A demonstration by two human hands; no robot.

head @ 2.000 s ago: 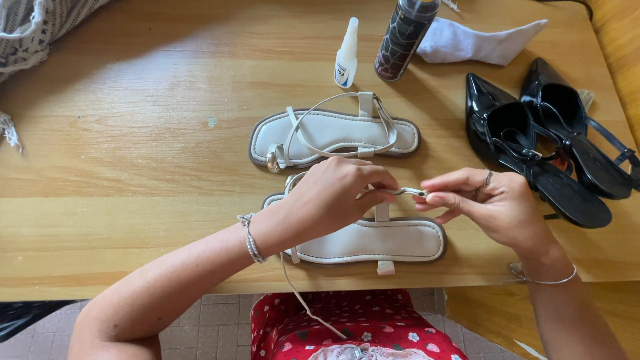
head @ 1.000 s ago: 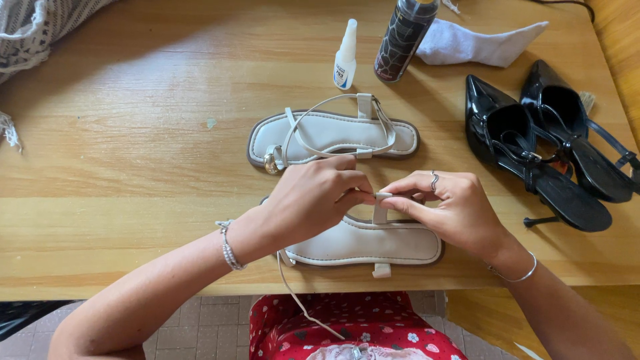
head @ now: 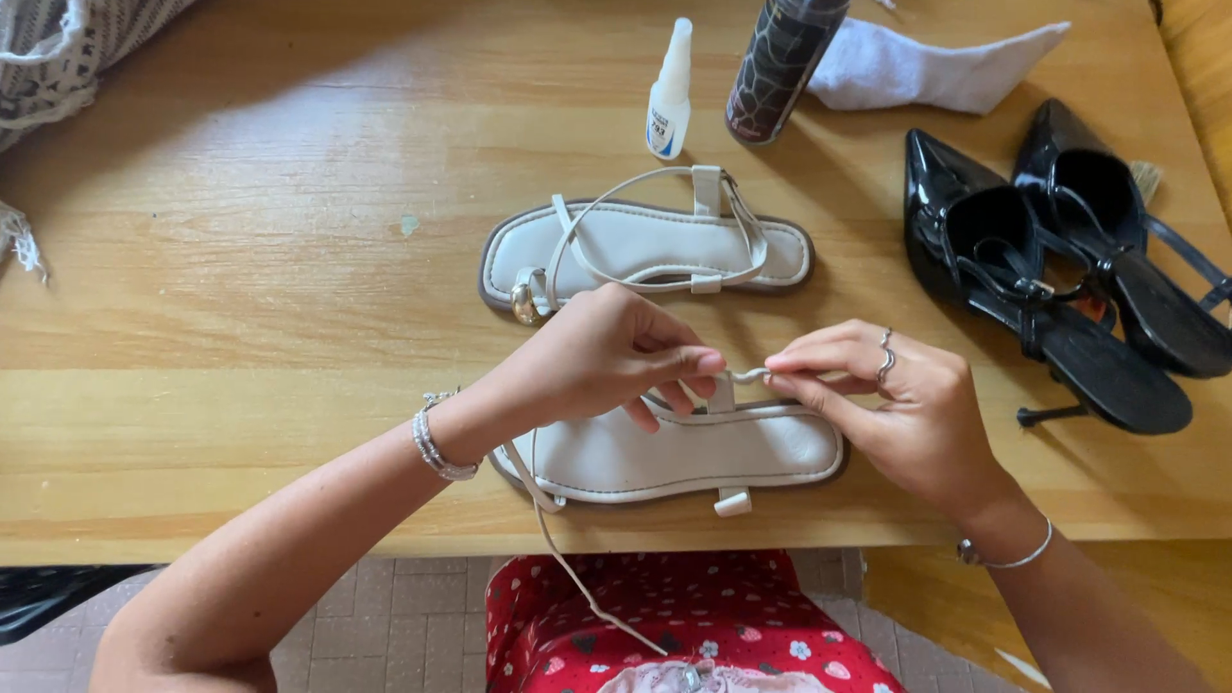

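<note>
A white flat sandal point(head: 674, 452) lies on the wooden table near its front edge, toe to the left. Over its upright strap loop, my left hand point(head: 616, 361) and my right hand point(head: 866, 385) pinch a thin white strap point(head: 749, 375), which shows as a short wavy piece between the fingertips. My left hand hides part of the sandal's inner edge. From the toe end a loose strap point(head: 577, 577) hangs over the table edge onto a red patterned garment. Behind lies the matching sandal point(head: 645, 241), its straps looped and a gold-coloured ring at the toe.
A small white glue bottle point(head: 669, 96) and a dark can point(head: 782, 72) stand at the back, beside a white sock point(head: 924, 67). Black heeled shoes point(head: 1049, 260) lie at the right. A fringed woven cloth point(head: 58, 58) covers the back left corner.
My right hand has moved back toward the right from the left hand since a second ago, and a short length of strap now shows between them. The sandals and shoes stay put.
</note>
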